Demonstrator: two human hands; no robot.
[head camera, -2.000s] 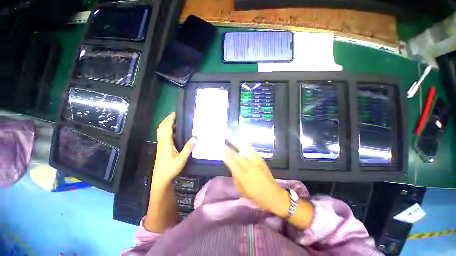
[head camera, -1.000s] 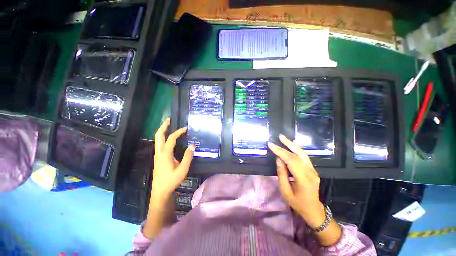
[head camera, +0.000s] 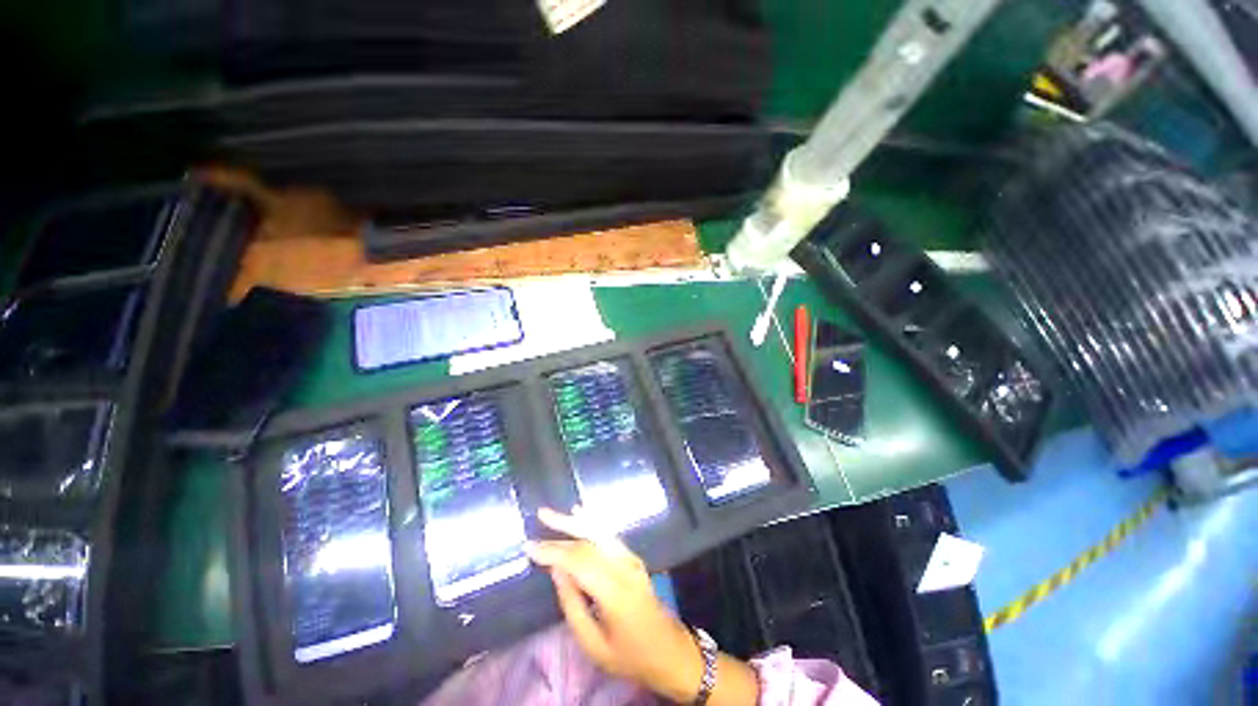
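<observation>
A black foam tray (head camera: 531, 421) lies tilted on the green bench with phones in its pockets. The leftmost phone (head camera: 338, 538), the second phone (head camera: 469, 490) and the third phone (head camera: 607, 441) show dark screens with text lines and bright glare. The rightmost phone (head camera: 711, 421) is darker. My right hand (head camera: 607, 600) is over the tray's front edge, fingers apart, fingertips by the lower right edge of the second phone; contact is unclear. It holds nothing visible. My left hand is out of view.
A lit phone (head camera: 436, 328) lies on white paper (head camera: 559, 324) behind the tray. Phones in a side tray (head camera: 124, 497) are at left. A red pen (head camera: 802, 356), a loose dark phone (head camera: 836, 386), another black tray (head camera: 952, 359) and shiny ribbed trays (head camera: 1124, 276) are at right.
The view has swung right, showing the ribbed stack and a pole. My left hand has left the picture. The leftmost phone's screen went from white to dark with text between the two earlier frames.
</observation>
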